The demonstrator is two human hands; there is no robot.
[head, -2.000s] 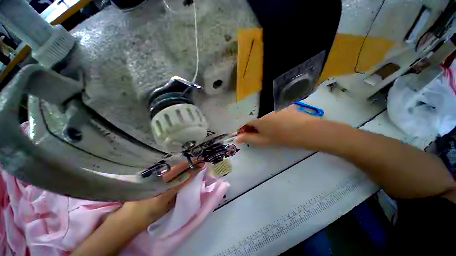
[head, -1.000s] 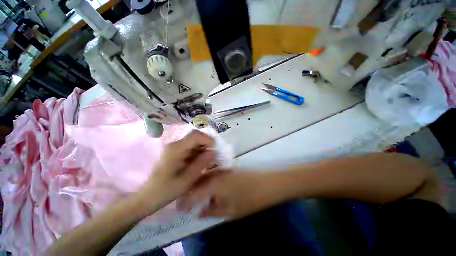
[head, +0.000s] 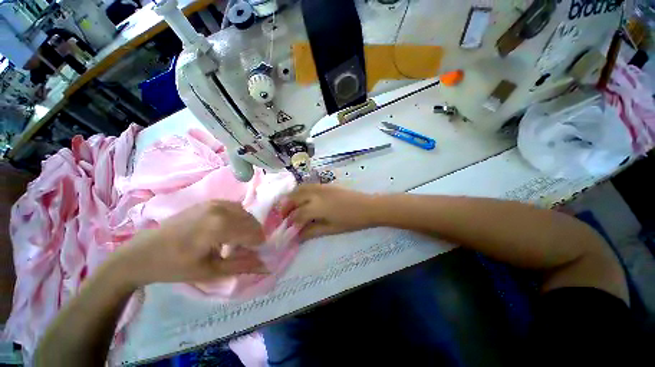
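A pink garment (head: 172, 175) lies heaped on the left of the white table and runs to the presser foot (head: 302, 166) of the cream-white sewing machine (head: 223, 93). My left hand (head: 208, 244) holds a fold of the cloth in front of the needle area, its fingers slightly blurred. My right hand (head: 319, 211) grips the same cloth just right of it, close to the foot. A thin paler part of the cloth (head: 276, 247) shows between my hands. Whether it is a separate piece I cannot tell.
Grey tweezers (head: 355, 154) and blue-handled snips (head: 408, 135) lie on the machine bed right of the foot. A white pile in clear plastic (head: 567, 136) and a pink bundle (head: 632, 107) are at the right. A printed ruler (head: 345, 265) runs along the table's front edge.
My hands have moved apart from their overlapped position; the right is now nearer the foot, the left further left. The pink cloth by the needle is more bunched. The view has shifted slightly.
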